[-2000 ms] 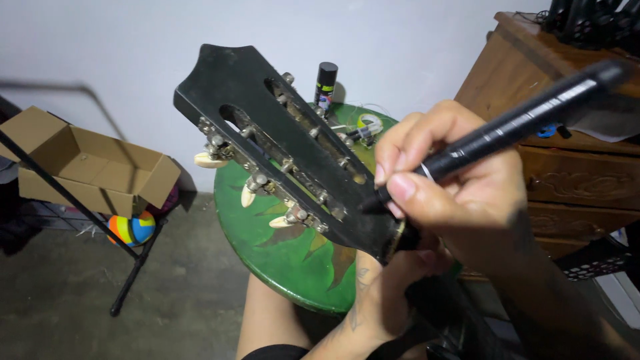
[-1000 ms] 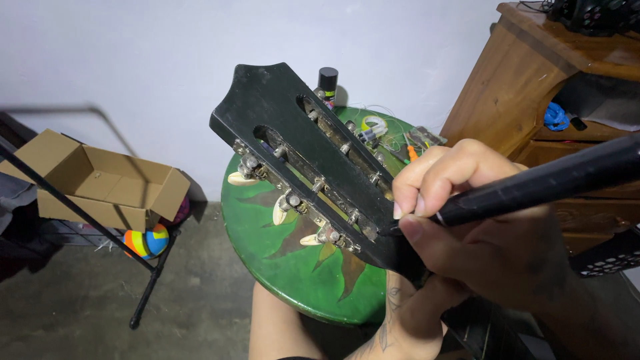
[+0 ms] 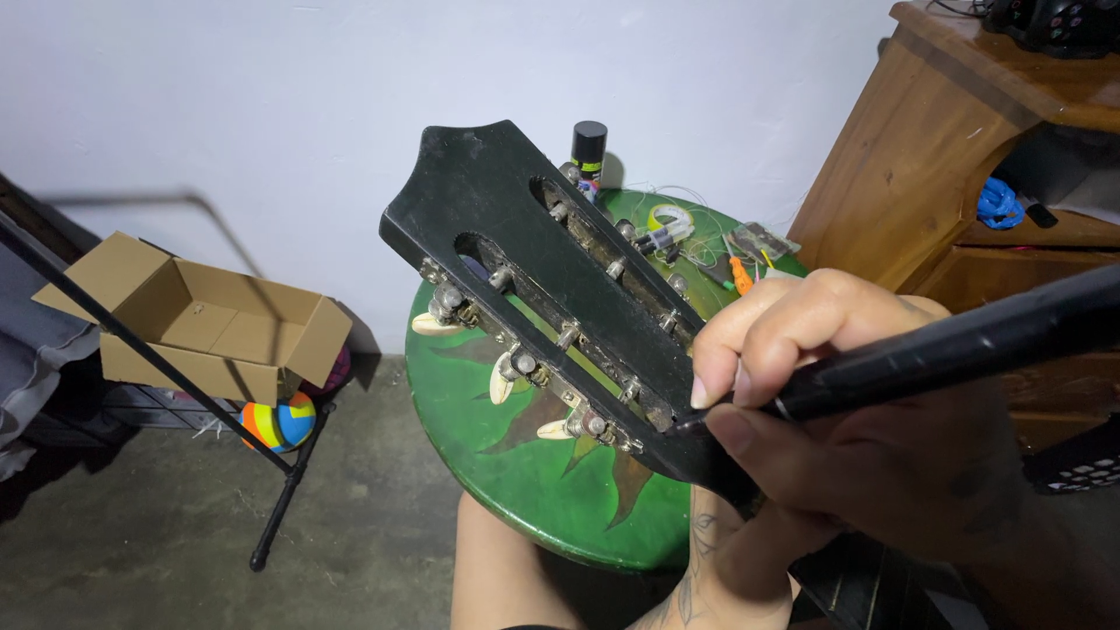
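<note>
A black slotted guitar headstock tilts up to the left above a round green table. Metal tuning machines with cream buttons line its near side, and rollers cross both slots. My right hand pinches a long black pen-like tool, whose tip meets the headstock's face by the lower end of the near slot. Below it, my left hand is around the neck just under the headstock; its fingers are mostly hidden behind the neck and my right hand.
On the green table stand a black-capped spray can, a yellow tape roll, an orange-handled screwdriver and loose strings. A wooden cabinet is at right. An open cardboard box, a colourful ball and a black metal stand are at left.
The tool's tip has shifted slightly along the lower part of the headstock, and its rear end has swung lower. My left hand stays at the neck.
</note>
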